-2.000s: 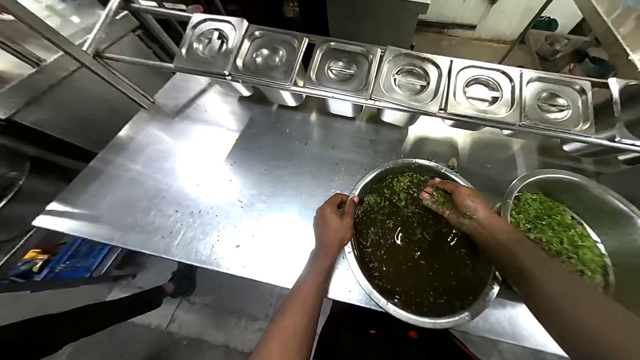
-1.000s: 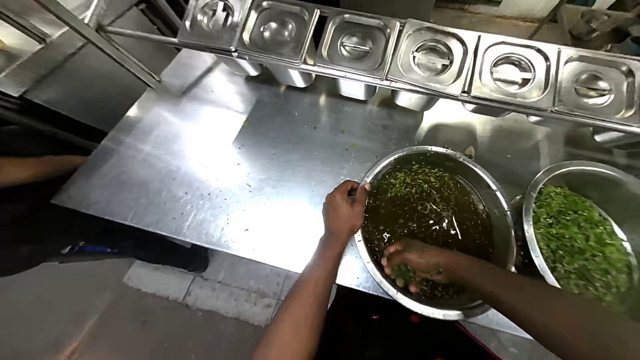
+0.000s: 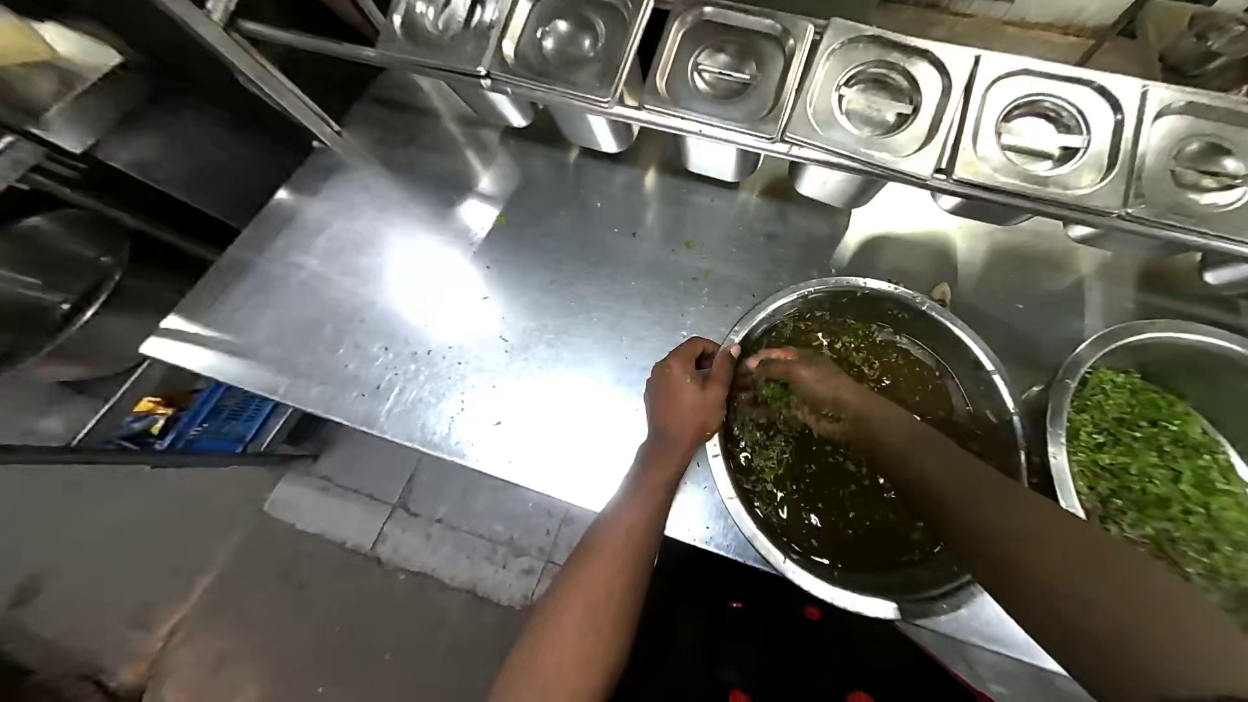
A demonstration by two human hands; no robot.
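Observation:
A round steel bowl (image 3: 868, 597) of dark water with floating bits of chopped green herbs stands at the table's front edge. My left hand (image 3: 688, 390) grips its left rim, thumb over the edge. Inside the bowl, near that rim, my right hand (image 3: 814, 390) is at the water with some chopped herbs at its fingers; it is blurred, and how firmly it holds them is unclear. To the right, a second steel bowl (image 3: 1063, 439) contains a heap of chopped green herbs (image 3: 1150, 448).
Lidded steel containers (image 3: 877, 97) sit in a rack along the back of the steel table (image 3: 585, 253). Small green scraps lie on the tabletop. A blue plastic crate (image 3: 222, 414) is low at the left, beside the tiled floor.
My right hand has moved from the bowl's near side to its left side, close to my left hand. The person seen at the left a second ago is out of view.

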